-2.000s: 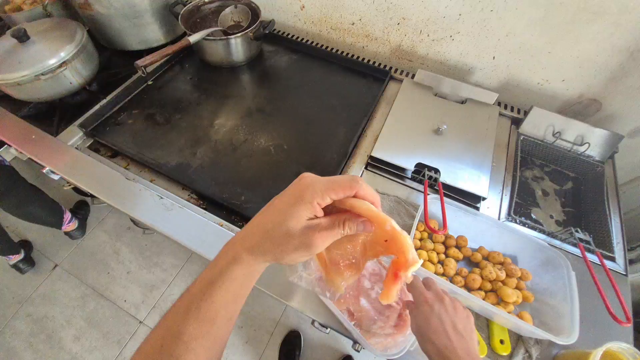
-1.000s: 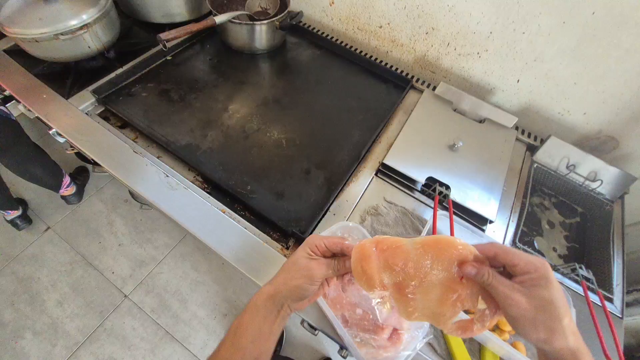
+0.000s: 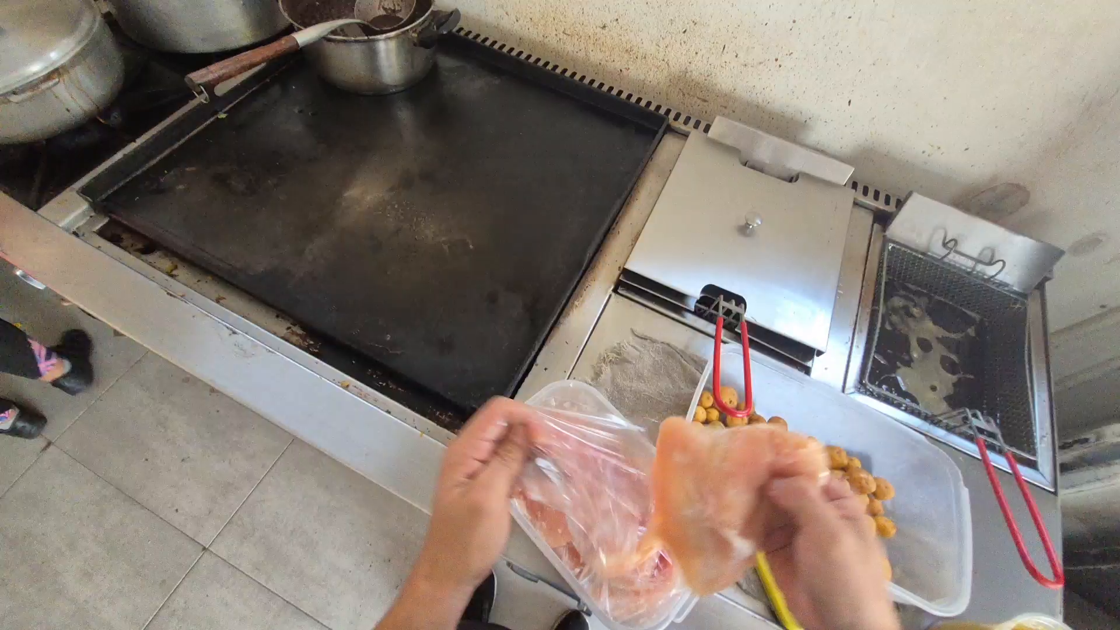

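My right hand [image 3: 822, 542] grips a thin raw chicken fillet [image 3: 726, 499] that hangs over the right side of a plastic tub [image 3: 569, 573]. Between the thumb and fingers of my left hand [image 3: 490, 481] is clear plastic film [image 3: 577, 464], stretched across that tub. More raw meat [image 3: 556, 525] lies in the tub beneath the film. To the left and beyond my hands is a flat black griddle [image 3: 376, 210] with no meat on it.
A tub [image 3: 936, 516] of small potatoes [image 3: 862, 481] sits at right, near red-handled fryer baskets [image 3: 1019, 516]. A lidded fryer [image 3: 744, 227] stands behind. A saucepan [image 3: 376, 61] with a ladle rests on the griddle's back corner. A person's feet [image 3: 70, 359] show at left.
My left hand has let go of the fillet and now holds the plastic film. The fillet, stretched between both hands a second ago, hangs from my right hand alone.
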